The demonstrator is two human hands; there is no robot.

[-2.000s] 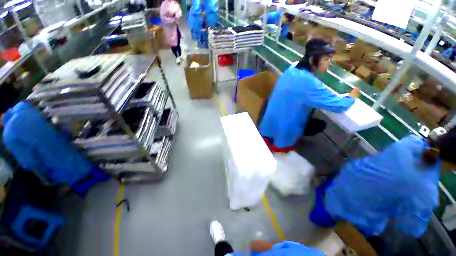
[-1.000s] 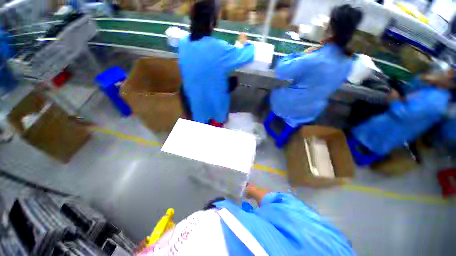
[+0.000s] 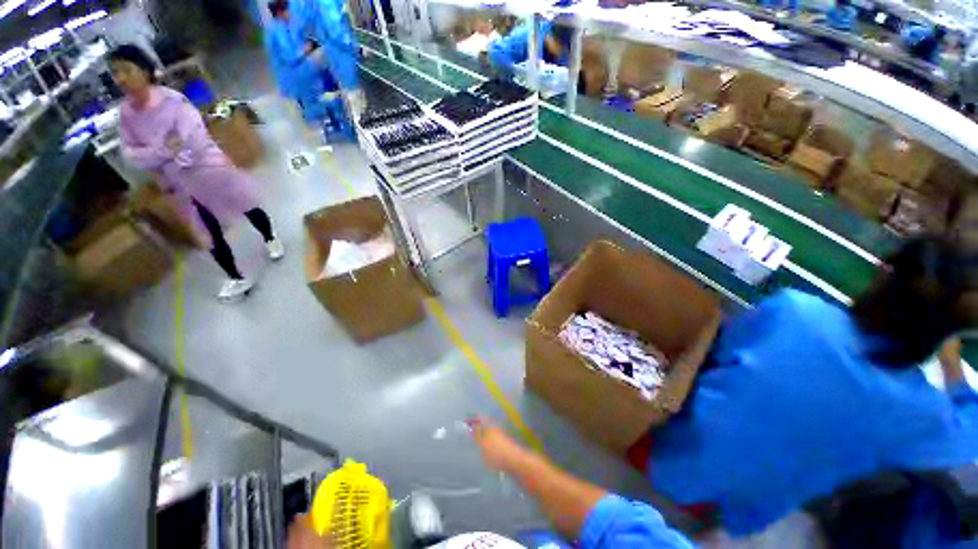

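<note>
A bright yellow round fan (image 3: 354, 509) is at the bottom edge, left of centre. My left hand (image 3: 306, 534) is at its left side and grips it; the bottom edge cuts the hand off. My right hand (image 3: 488, 438) is stretched forward over the grey floor, with a blue sleeve behind it. It is small and blurred, and its fingers cannot be made out. Small whitish specks show just left of it; I cannot tell what they are.
An open carton (image 3: 547, 354) holds white-and-dark pieces beside a seated worker (image 3: 772, 397). Further off are a blue stool (image 3: 517, 257), another carton (image 3: 370, 306), stacked trays (image 3: 413, 161) and a standing person in pink (image 3: 177, 145). A metal rack (image 3: 86, 450) stands at left.
The view has swung left along the aisle. The large white box near my right hand has left the picture. The yellow fan now shows its grille, and my right arm reaches out.
</note>
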